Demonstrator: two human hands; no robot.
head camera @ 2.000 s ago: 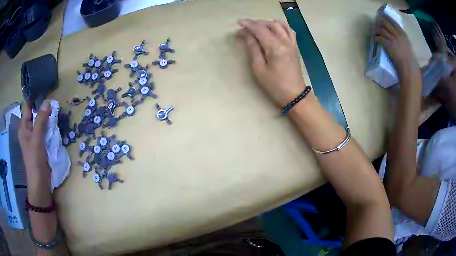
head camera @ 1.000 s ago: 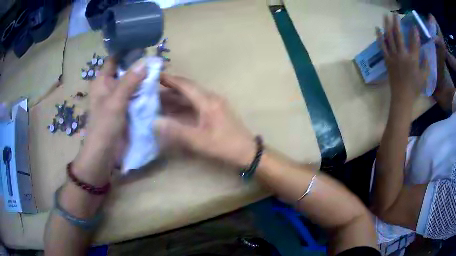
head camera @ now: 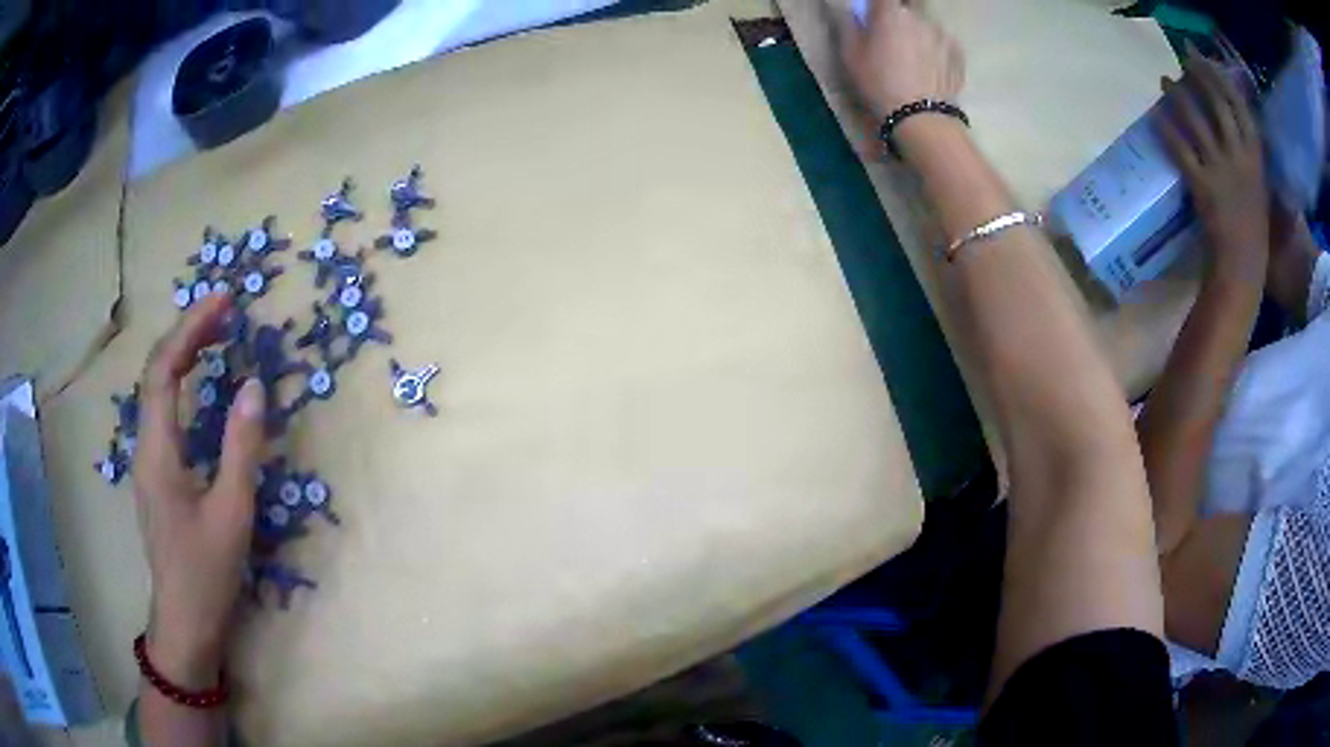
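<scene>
My left hand [head camera: 197, 496] is over the cluster of small dark grey hubs [head camera: 358, 321] with pale round centres, on the tan paper at the left. Its thumb and fingers are apart around some hubs, and it shows no clear grip. One hub [head camera: 414, 385] lies a little apart, to the right of the cluster. My right hand [head camera: 901, 66] is reached out at the top edge, blurred and partly cut off. A small pale patch shows at its fingertips, too unclear to name.
A retail box [head camera: 29, 569] stands at the left edge. A dark grey cup part [head camera: 226, 80] sits on a white sheet [head camera: 423, 44] at the back left, near dark parts. A neighbour's hand [head camera: 1222, 139] is on a light blue and white box [head camera: 1130, 212] at the right.
The grey drum and white sleeve have left my left hand, which is back over the hubs. My right hand has moved from beside the sleeve to the far top edge.
</scene>
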